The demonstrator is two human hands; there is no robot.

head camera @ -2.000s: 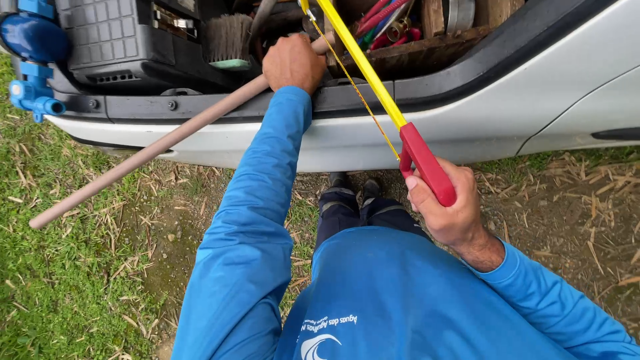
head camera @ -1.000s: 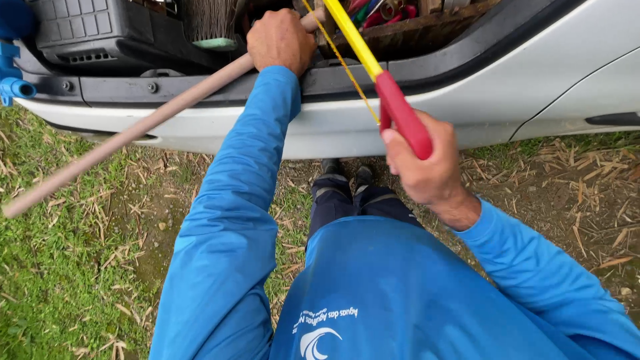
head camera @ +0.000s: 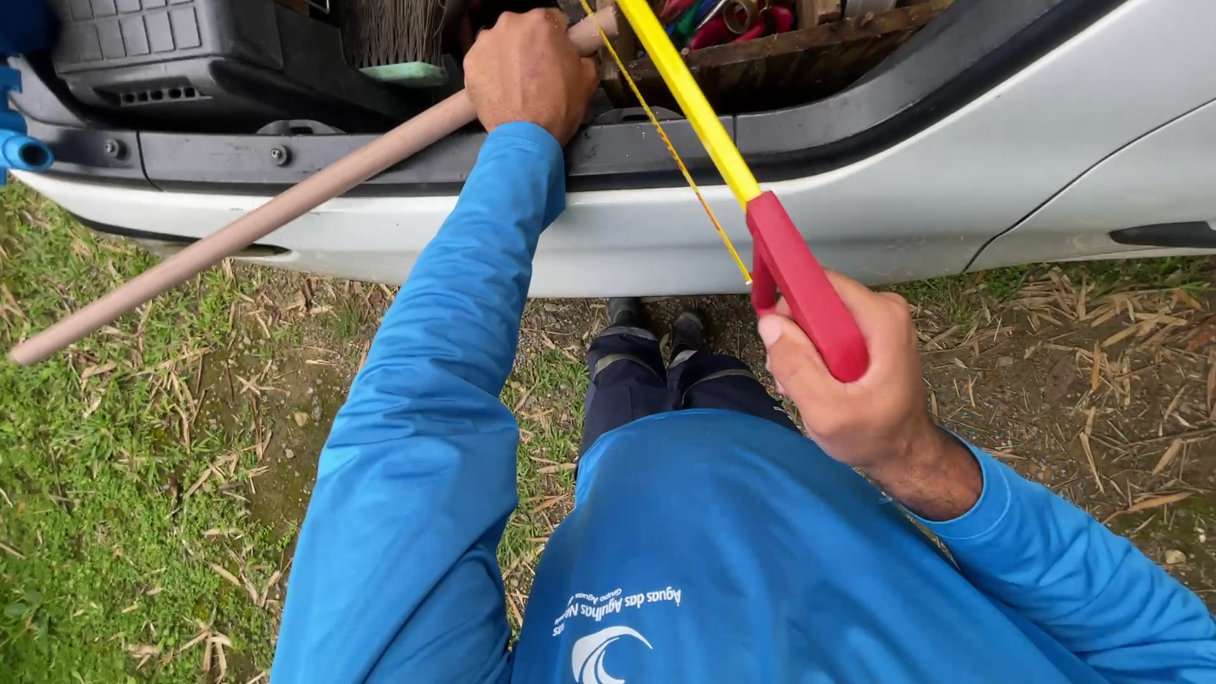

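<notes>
My left hand (head camera: 532, 74) is closed around a brown plastic pipe (head camera: 256, 223) near its upper end, over the black sill of the vehicle. From there the pipe slants down to the left, out over the grass. My right hand (head camera: 850, 370) grips the red handle (head camera: 807, 285) of a hacksaw with a yellow frame (head camera: 693, 100). The saw's thin yellow blade (head camera: 679, 161) crosses close to the pipe's end, just right of my left hand; whether it touches the pipe I cannot tell. The far end of the saw is out of view.
Inside the vehicle lie a black plastic case (head camera: 171, 57), a stiff-bristled brush (head camera: 394, 43) and a wooden box (head camera: 807, 47) of assorted tools and fittings. Blue pipe fittings (head camera: 21, 150) hang at the far left. The silver body panel (head camera: 855, 228) runs along the front.
The hacksaw has shifted slightly along its length between frames, while my left hand stays on the pipe. The view has moved a little.
</notes>
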